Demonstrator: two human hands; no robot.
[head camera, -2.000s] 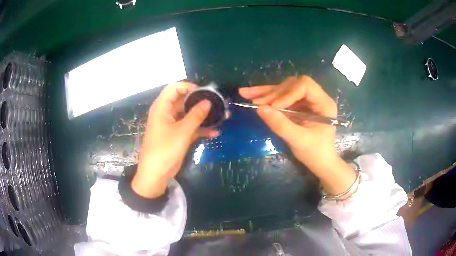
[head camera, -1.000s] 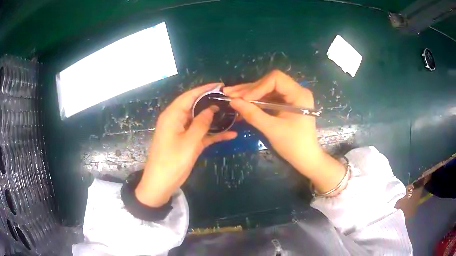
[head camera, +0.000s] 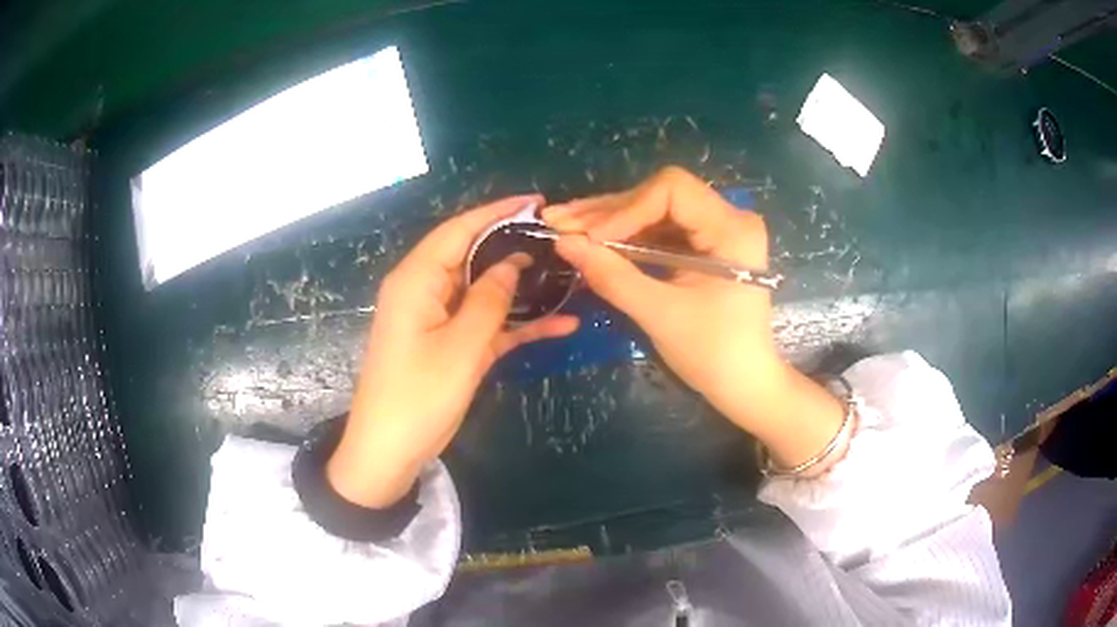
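Note:
My left hand (head camera: 429, 337) grips a round watch case (head camera: 539, 284) with a dark inside and thin silver rim, thumb on its dark face. My right hand (head camera: 686, 300) holds thin silver tweezers (head camera: 698, 261) like a pen. Their tip lies over the upper part of the case, near the rim; whether it touches or holds a part is too small to tell. The right fingertips are at the case's upper right edge. A blue film (head camera: 588, 341) lies on the bench below the hands, mostly hidden by them.
A glaring white sheet (head camera: 282, 165) lies at upper left. A small white square (head camera: 842, 125) lies at upper right, with another watch case (head camera: 1049, 135) farther right. Clear ribbed trays (head camera: 61, 331) stand at the left edge. A metal post (head camera: 1041, 49) is at the top right corner.
From two seconds ago, the tweezers have moved left from over the blue film onto the watch case, and the two hands have come together. Since one second ago there is hardly any change.

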